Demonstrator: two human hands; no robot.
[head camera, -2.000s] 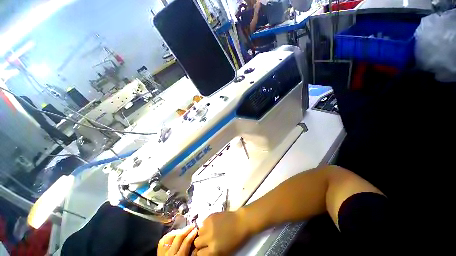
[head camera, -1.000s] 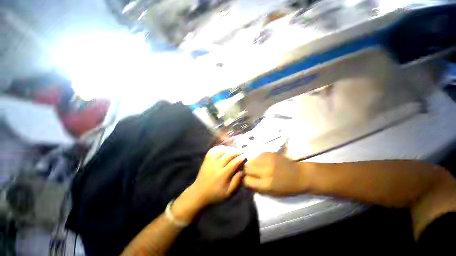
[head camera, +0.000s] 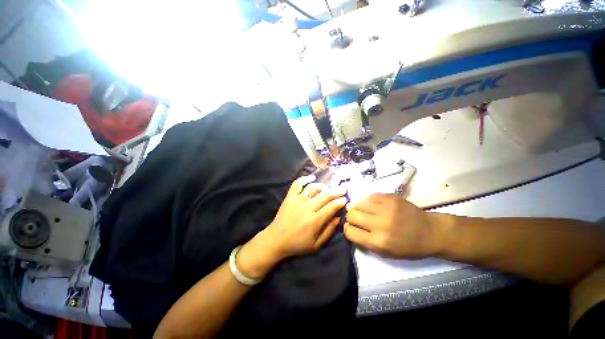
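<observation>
A large black garment (head camera: 192, 212) lies left of the needle area and hangs over the table's front edge. My left hand (head camera: 306, 215) rests on it, fingers pinching its edge just in front of the presser foot. My right hand (head camera: 391, 226) is beside it, fingertips closed at the same edge, close to the left fingertips. The pinched cloth is mostly hidden by my fingers. The white lockstitch sewing machine (head camera: 531, 106) with a blue stripe and "JACK" lettering stands behind my hands. Its presser foot and needle area (head camera: 345, 159) is partly lost in glare.
An edge guide arm (head camera: 401, 177) lies on the bed right of the needle. The table's front edge has a ruler strip (head camera: 431, 291). A cream second machine with a round handwheel (head camera: 30, 228) is at far left, below a white sheet (head camera: 53, 122). A bright lamp glares at upper left.
The view has swung down and left and is sharper, showing more of the black garment and the needle area. Both hands stay together at the garment edge in front of the needle.
</observation>
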